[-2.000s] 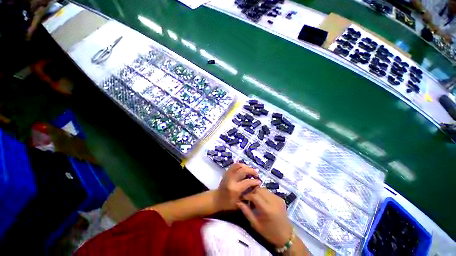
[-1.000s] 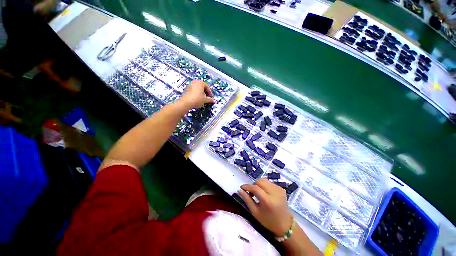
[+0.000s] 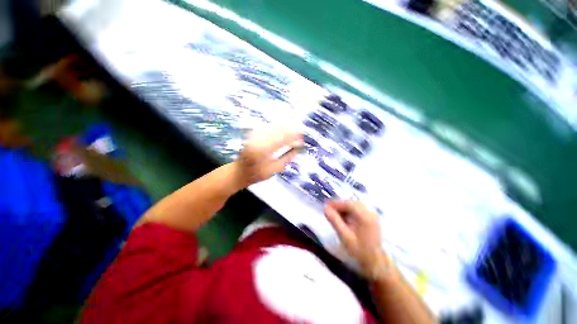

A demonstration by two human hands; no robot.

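Observation:
The frame is blurred. My left hand (image 3: 269,154) is over the near right corner of the parts tray (image 3: 212,130), close to the left edge of the blister tray. Something small and whitish shows at its fingers; I cannot tell what it is. My right hand (image 3: 357,231) is at the near edge of the blister tray (image 3: 436,190), thumb and fingers close together; whether it holds anything is hidden by the blur. Black units (image 3: 321,123) lie in groups in the left part of the blister tray, between and beyond my hands.
A blue bin (image 3: 514,266) of black pieces stands at the right end of the tray. A green conveyor belt (image 3: 379,69) runs behind the bench. Black parts (image 3: 506,38) lie on the far bench. Blue objects (image 3: 31,221) are below at left.
My left hand has moved from inside the parts tray rightward and nearer, toward the blister tray. My right hand is slightly further right. The view has shifted and blurred.

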